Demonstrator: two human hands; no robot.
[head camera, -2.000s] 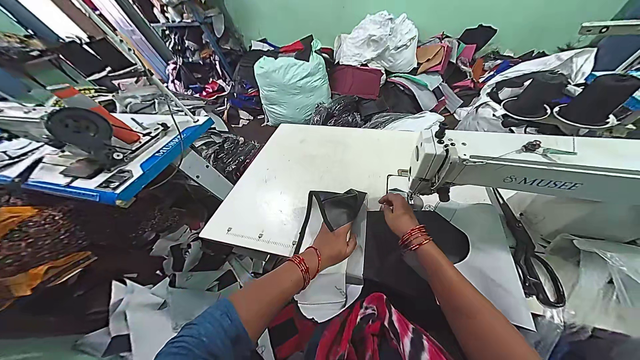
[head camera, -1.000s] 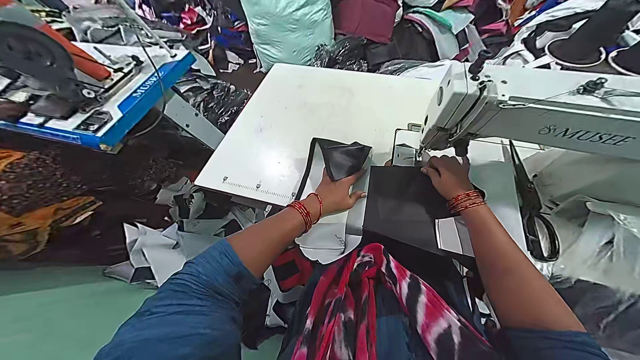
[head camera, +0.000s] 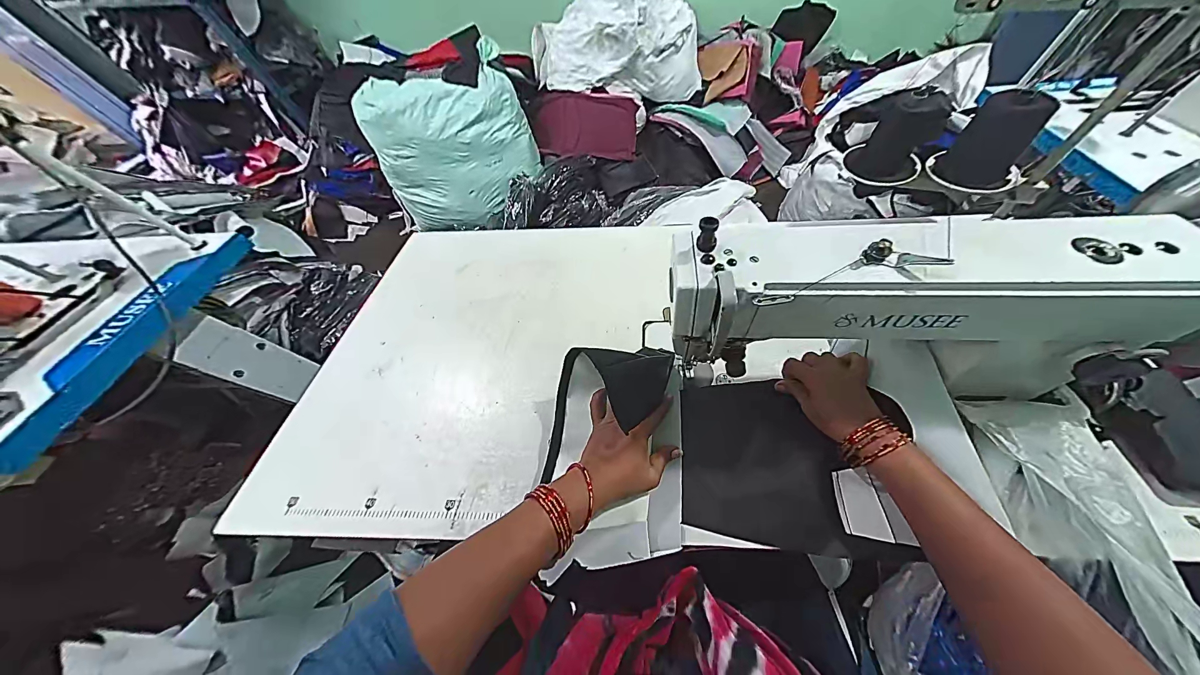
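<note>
A white Musee industrial sewing machine (head camera: 937, 300) has its needle and presser foot over the edge where a black fabric panel (head camera: 759, 469) meets a white piece (head camera: 664, 506). My left hand (head camera: 626, 455) presses on the white piece with fingers spread, beside a folded black flap (head camera: 633, 384) with dark edging. Just right of the presser foot, my right hand (head camera: 832, 394) rests on the top edge of the black panel, fingers bent down; whether it pinches the fabric is unclear.
The white sewing table (head camera: 450, 375) bears a printed ruler scale. Behind it lie a pale green sack (head camera: 450, 141), fabric scraps and black thread cones (head camera: 994, 141). Another machine's blue-edged table (head camera: 141, 328) stands left; clear plastic (head camera: 1050, 487) hangs at right.
The view has tilted up since one second ago. Both hands remain on the fabric near the presser foot, with the right hand's fingers a little farther from the needle than two seconds ago.
</note>
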